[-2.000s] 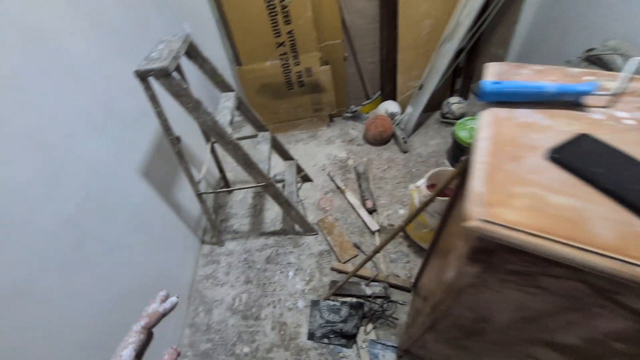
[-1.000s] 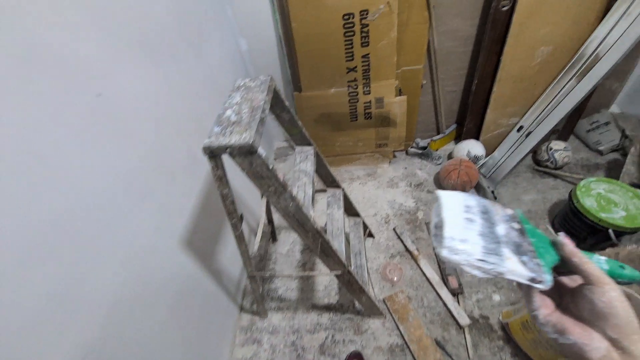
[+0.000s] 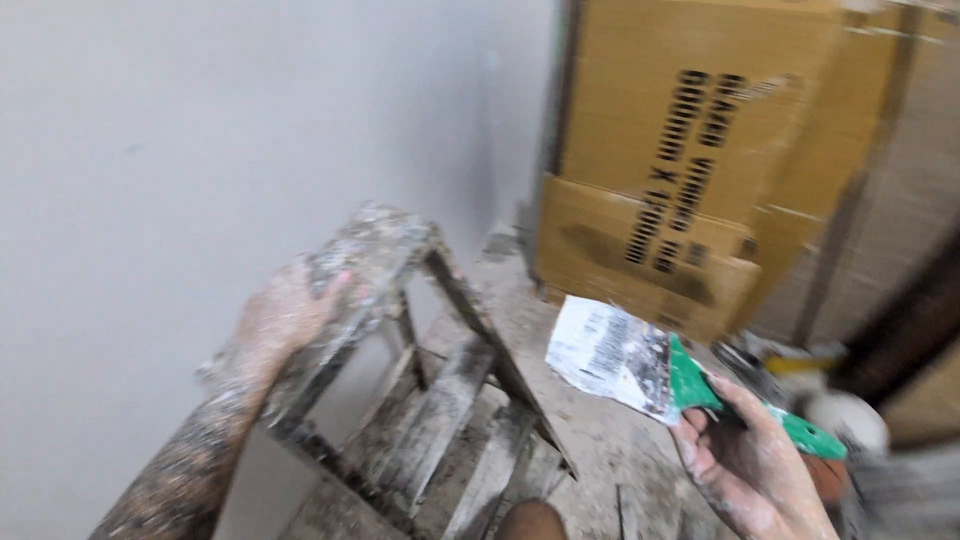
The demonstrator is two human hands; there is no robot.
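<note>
My left hand, dusted with white, grips the edge of the top of a paint-spattered wooden stepladder; its fingertips rest on the top board. My right hand holds a wide paintbrush by its green handle. White paint coats the brush's bristles, which point left, and its metal band is smeared. The brush is to the right of the ladder and below the cardboard. The ladder's steps run down beneath its top.
A pale wall rises close on the left. Large printed cardboard tile boxes stand at the back. A white ball and an orange-brown ball lie at the right, partly behind my right hand. My knee or foot shows at the bottom edge.
My left hand, out of view one second ago, is now on the ladder top. The ladder appears much nearer. My right hand still holds the brush it held one second ago.
</note>
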